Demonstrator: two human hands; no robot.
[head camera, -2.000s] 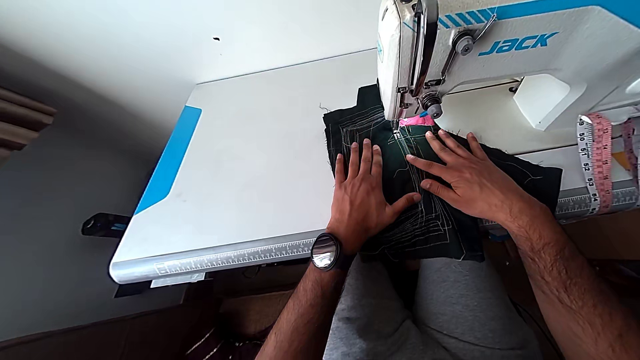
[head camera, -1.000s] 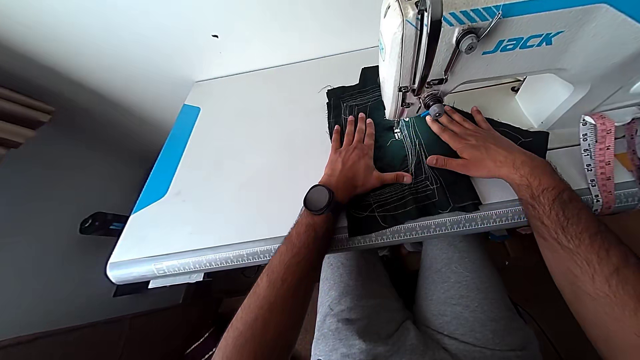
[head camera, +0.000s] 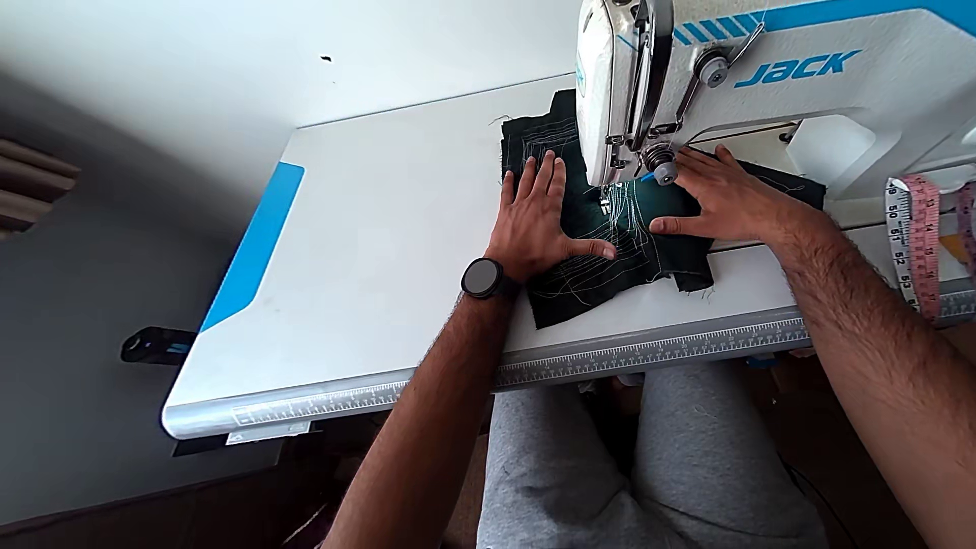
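A dark green fabric piece (head camera: 602, 282), crossed by many lines of pale stitching, lies under the head of a white Jack sewing machine (head camera: 808, 84). The presser foot (head camera: 605, 201) is over the cloth, between my hands; whether it presses down I cannot tell. My left hand (head camera: 537, 221) rests flat on the fabric left of the foot, fingers apart and thumb pointing right. To the right of the foot, my right hand (head camera: 720, 194) lies flat on the cloth, its fingertips partly hidden behind the tension knob (head camera: 665, 172). Neither hand grips anything.
The white sewing table (head camera: 366, 252) has a printed ruler strip (head camera: 595, 364) along its front edge. A pink and white tape measure (head camera: 921, 236) hangs at the right. A dark device (head camera: 156, 345) juts out past the table's left edge. A wall stands behind the table.
Both hands and the fabric have moved away from the front edge, farther onto the table. The pink patch near the foot two seconds ago no longer shows.
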